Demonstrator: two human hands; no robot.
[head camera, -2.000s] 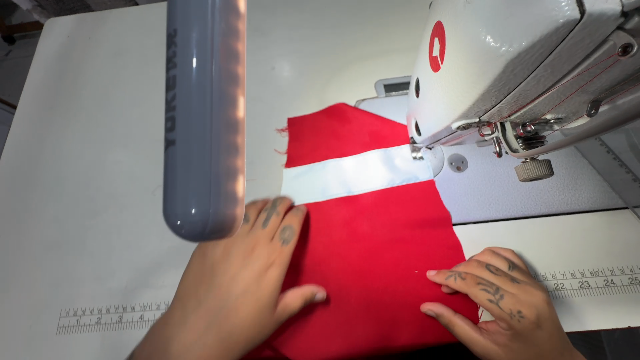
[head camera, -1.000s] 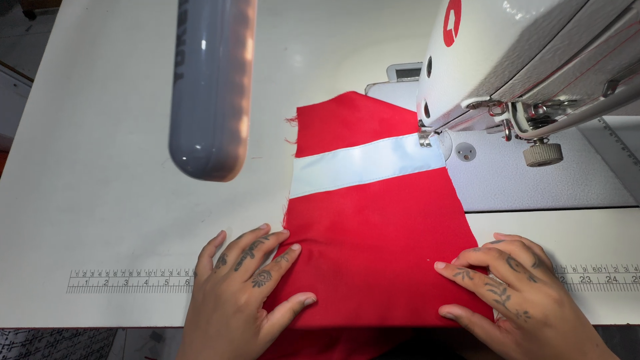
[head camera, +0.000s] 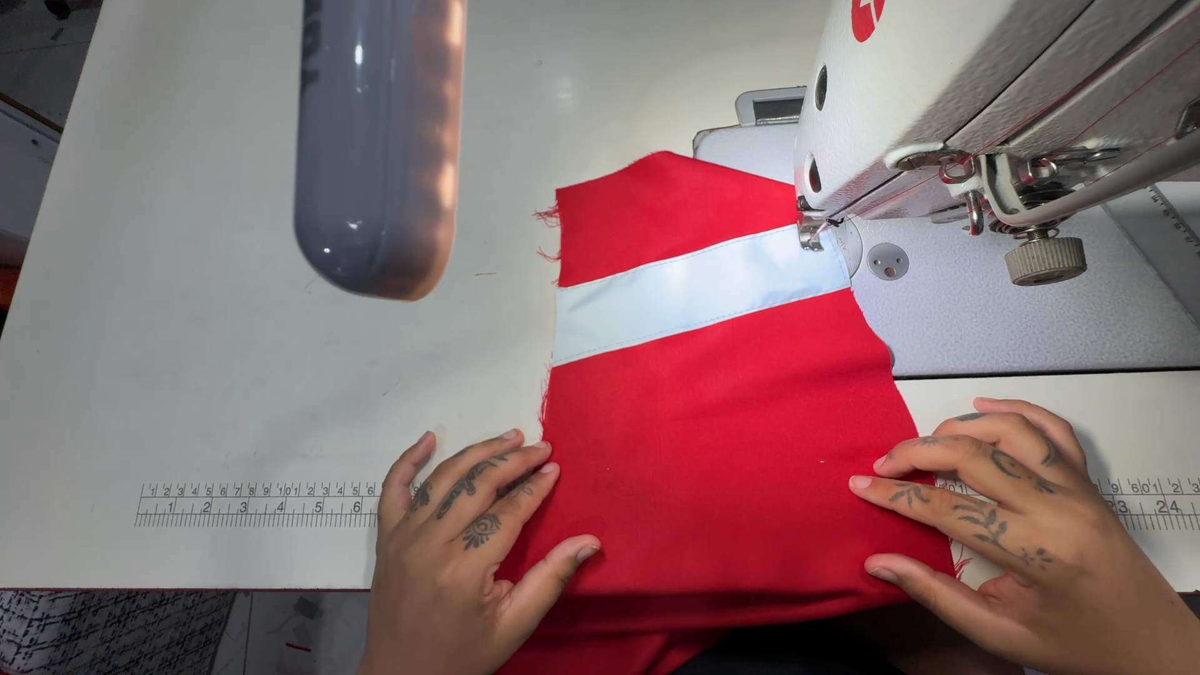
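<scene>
A piece of red fabric (head camera: 712, 469) lies across the table edge, crossed by a white strip (head camera: 694, 292) stitched along its edges. The presser foot (head camera: 811, 230) of a white sewing machine (head camera: 900, 103) rests at the strip's right end. My left hand (head camera: 478, 544) lies at the fabric's left edge, fingers spread, fingertips and thumb on or beside the cloth. Flat on the right edge is my right hand (head camera: 1003, 525), its thumb and fingertips on the cloth, fingers apart. Neither hand grips it. Loose red threads fray from the left edge.
A grey lamp (head camera: 380, 150) hangs over the left of the white table (head camera: 187, 328). A printed measuring scale (head camera: 258, 504) runs along the front edge. The machine's metal bed (head camera: 1022, 309) and thread tension knob (head camera: 1045, 261) are at the right.
My left hand has moved from near the white strip down to the lower left edge of the red fabric. My right hand stays at the right edge.
</scene>
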